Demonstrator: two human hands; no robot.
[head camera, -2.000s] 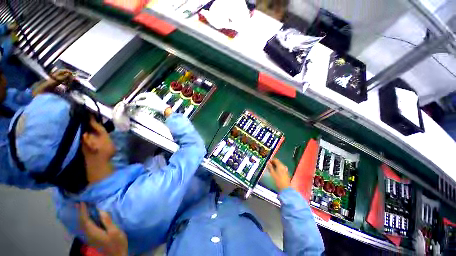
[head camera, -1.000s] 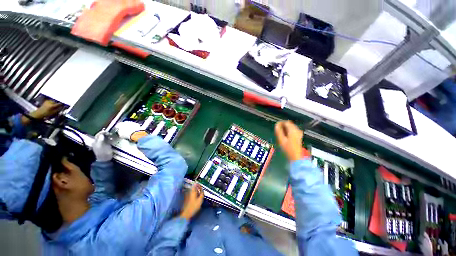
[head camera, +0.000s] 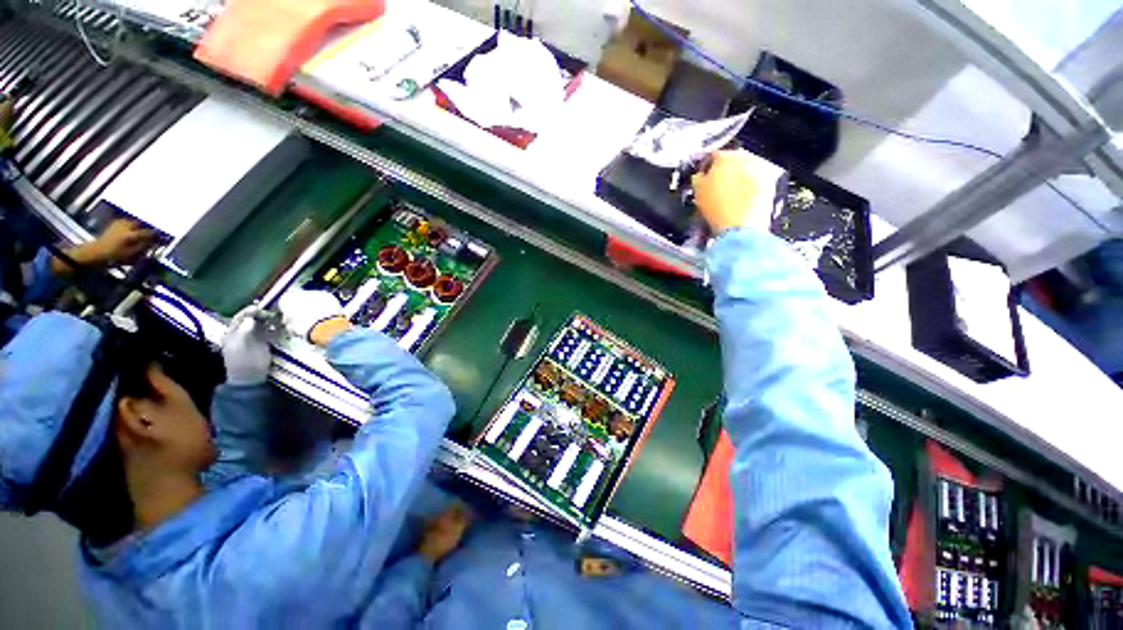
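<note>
My right hand (head camera: 729, 191), bare, is stretched out over the white shelf at a black parts bin (head camera: 640, 203) with a crumpled silver bag (head camera: 684, 139). Its fingertips are close together at the bin; whether they pinch a small part is unclear. My left hand (head camera: 443, 532) is low at my body, below the line's front rail, small and dim; its fingers cannot be made out. A capacitor-type power board (head camera: 574, 418) lies in its metal tray on the green line surface (head camera: 493, 332), with a red sheet along its right edge. No hand touches it.
A neighbouring worker (head camera: 246, 468) at left has white gloves at a three-coil board (head camera: 413, 277). More black bins (head camera: 850, 246) stand on the shelf to the right. Another board (head camera: 967, 542) lies far right. A metal post rises behind the shelf. A roller conveyor (head camera: 92, 105) is at far left.
My right hand has moved from over the board, up and across the shelf edge to the bin. My left hand has dropped from beside the board's front left corner towards my body.
</note>
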